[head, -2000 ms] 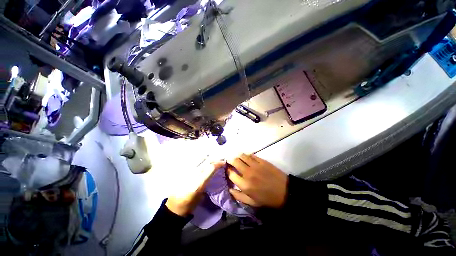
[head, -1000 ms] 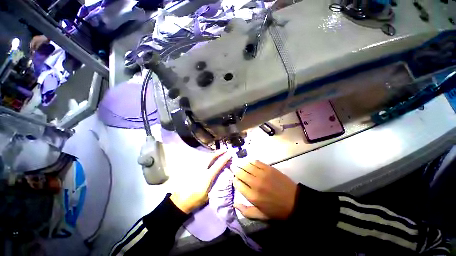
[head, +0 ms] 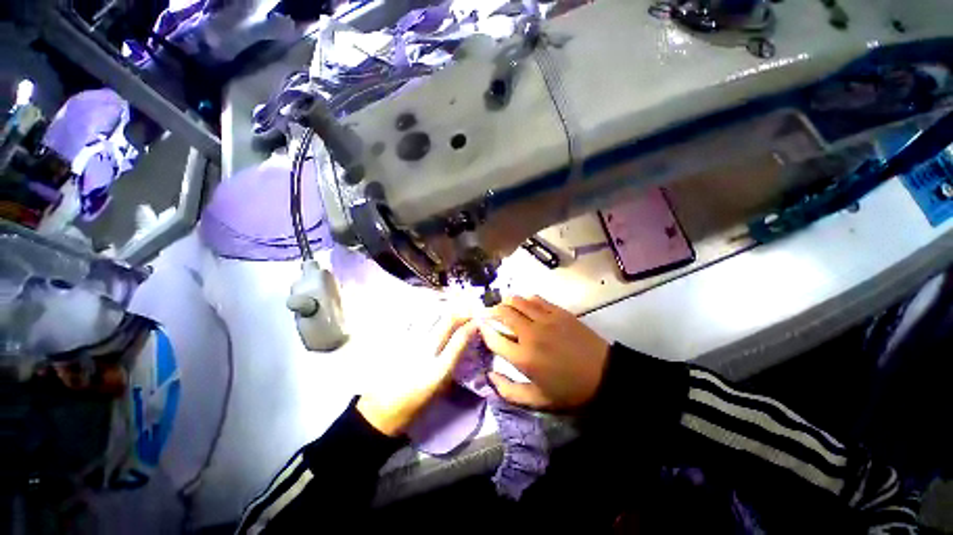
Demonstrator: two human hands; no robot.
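Observation:
A gathered purple piece (head: 519,449) runs from between my hands down over the table's front edge. A smooth lilac panel (head: 447,420) lies under it, beside my left wrist. My left hand (head: 423,368) holds the cloth with its fingertips, partly washed out by the light. My right hand (head: 549,353) pinches the gathered piece just in front of the presser foot and needle area (head: 472,274). The sewing machine (head: 470,136) stands over the work. The cloth edge under the foot is hidden by glare and fingers.
A lamp block (head: 317,309) stands left of the needle. A pink phone (head: 647,233) and a small dark slim item (head: 540,252) lie under the arm. Curved lilac panels (head: 263,212) lie left of the machine head. Cloth strips (head: 408,47) are heaped behind. Plastic bags (head: 63,303) are at left.
Compared with one second ago, my fingertips are closer together at the foot. The gathered piece now hangs further right, below my right hand. The view has shifted slightly.

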